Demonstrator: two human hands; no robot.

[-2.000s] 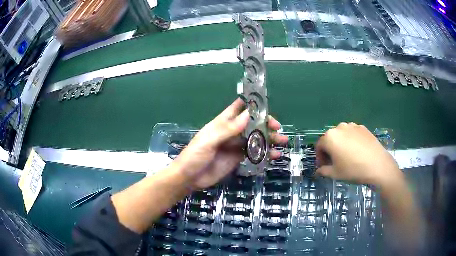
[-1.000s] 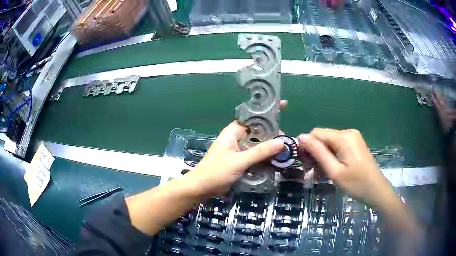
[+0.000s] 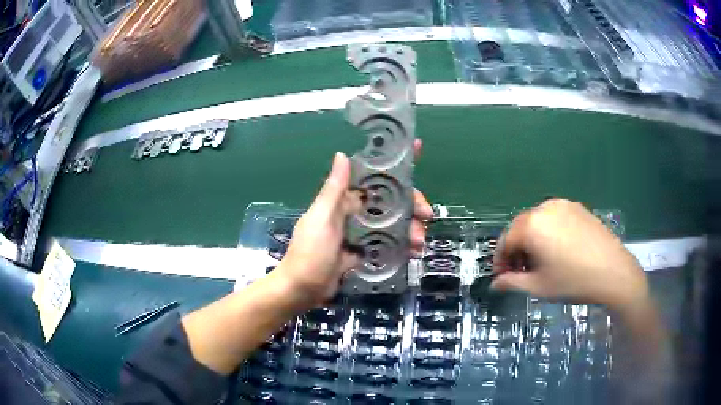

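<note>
My left hand (image 3: 320, 237) holds a silver-grey metal holder (image 3: 381, 170) upright, fingers behind it and thumb at its left edge. Four round pockets show on its face, with no black disc seen in them. A clear blister tray (image 3: 261, 212) lies below at the near edge, with columns of thin dark round components (image 3: 437, 316) standing edge-on. My right hand (image 3: 557, 253) is over the tray's upper right part, fingers curled and tips pinched low. A dark shape lies at those fingertips; whether it is gripped or sits in a slot is unclear.
Scalloped metal holders (image 3: 180, 139) lie on the green belt (image 3: 514, 158) at left. Tweezers (image 3: 147, 316) and a cream paper slip (image 3: 54, 293) lie near left. Clear trays (image 3: 537, 55) are beyond the belt; a copper-orange stack (image 3: 146, 35) is far left.
My right hand has moved from the holder down to the tray. The round component pinched between my hands no longer shows there. The upright holder has shifted slightly left.
</note>
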